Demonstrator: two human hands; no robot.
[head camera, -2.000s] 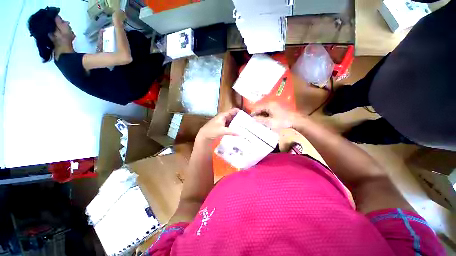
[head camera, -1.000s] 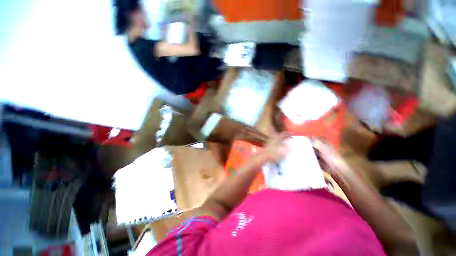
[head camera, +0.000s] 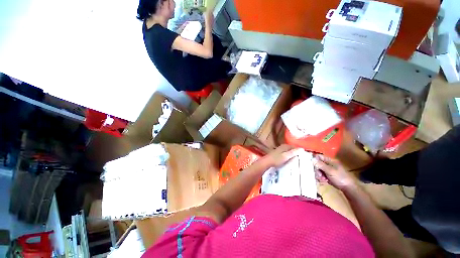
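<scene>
A white retail box (head camera: 288, 177) with a small dark product picture is held above my lap, close to my shirt. My left hand (head camera: 283, 155) grips its far left edge from above. My right hand (head camera: 329, 171) is at its right edge with fingers bent; whether it holds a small tool cannot be told. A stack of white hang-tab boxes (head camera: 348, 63) stands on the ledge ahead. White flat sheets or bags (head camera: 311, 117) lie on the far orange stool (head camera: 319, 142).
An orange stool (head camera: 237, 162) is near my knees. A bag carton (head camera: 254, 103) holds clear film. A supply carton (head camera: 187, 176) with white boxes is at left. A pinkish bag (head camera: 369, 130) lies right of the far stool. One person (head camera: 181, 55) sits upper left; another (head camera: 439, 186) is at right.
The view has swung left, so the scene sits further right and lower. The held box has turned and lies flatter. My right hand has moved to its right edge.
</scene>
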